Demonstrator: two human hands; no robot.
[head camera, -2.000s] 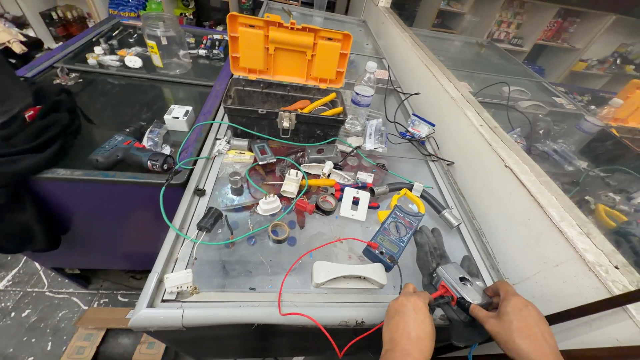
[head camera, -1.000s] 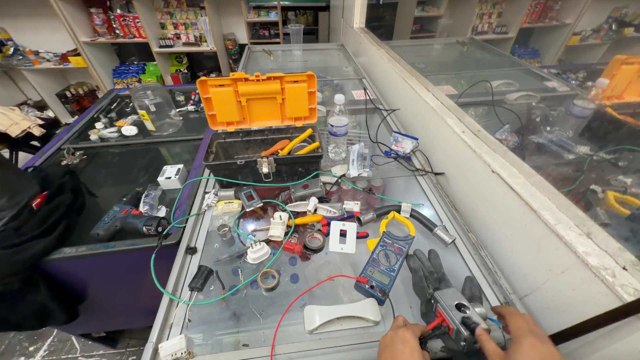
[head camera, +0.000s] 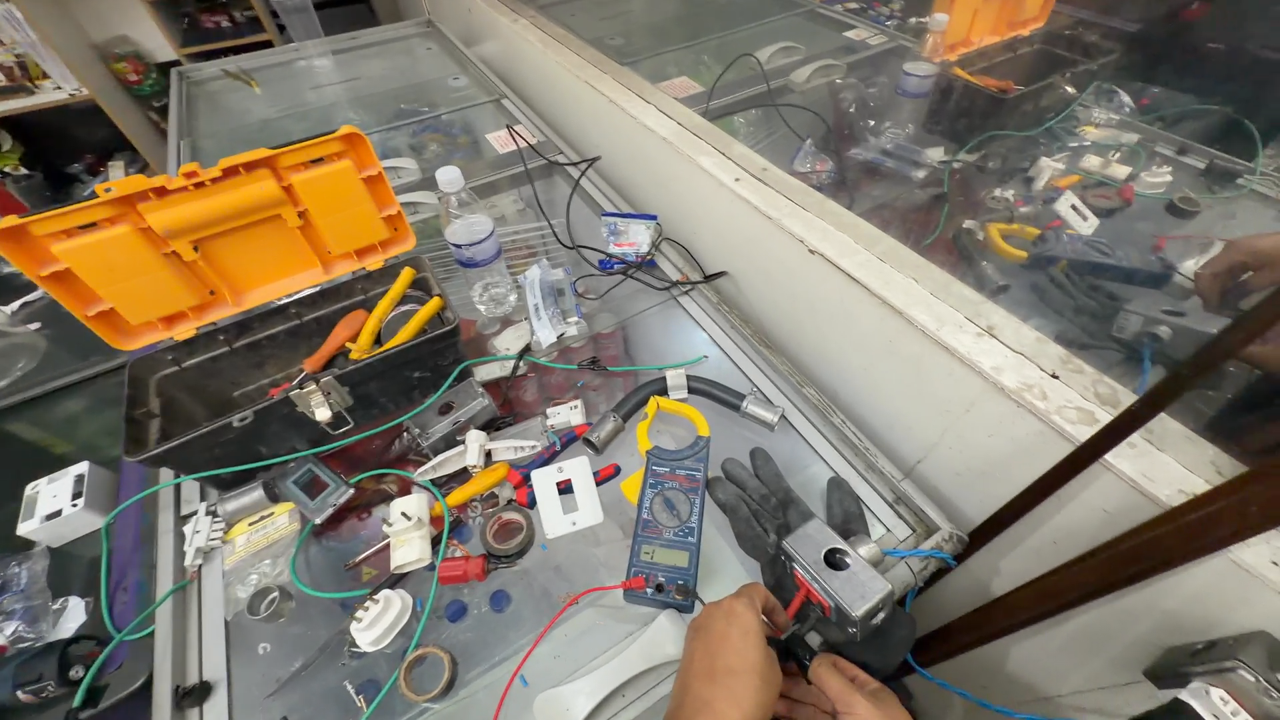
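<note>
My left hand (head camera: 728, 655) is closed at the near side of a metal electrical box (head camera: 838, 578), by the red test probe (head camera: 800, 598) that reaches the box. My right hand (head camera: 845, 690) holds a black probe (head camera: 797, 652) just below the box; its tip is hidden. The box rests on a dark work glove (head camera: 757, 500), with blue twisted wire (head camera: 925, 553) at its right. To the left lies a blue clamp meter (head camera: 668, 520) with a yellow jaw and a lit-looking display, its red lead (head camera: 560, 612) plugged in at the bottom.
A toolbox with an open orange lid (head camera: 230, 225) and a water bottle (head camera: 477, 245) stand farther back. Pliers (head camera: 560, 460), tape rolls (head camera: 508, 532), plugs (head camera: 408, 530), a switch plate (head camera: 567, 497) and green wire (head camera: 300, 447) lie on the glass counter. A mirror-like panel (head camera: 900, 200) rises at right.
The view has moved closer and turned. My hands have shifted to the near side of the box; my right hand, earlier at its right side, is now below it.
</note>
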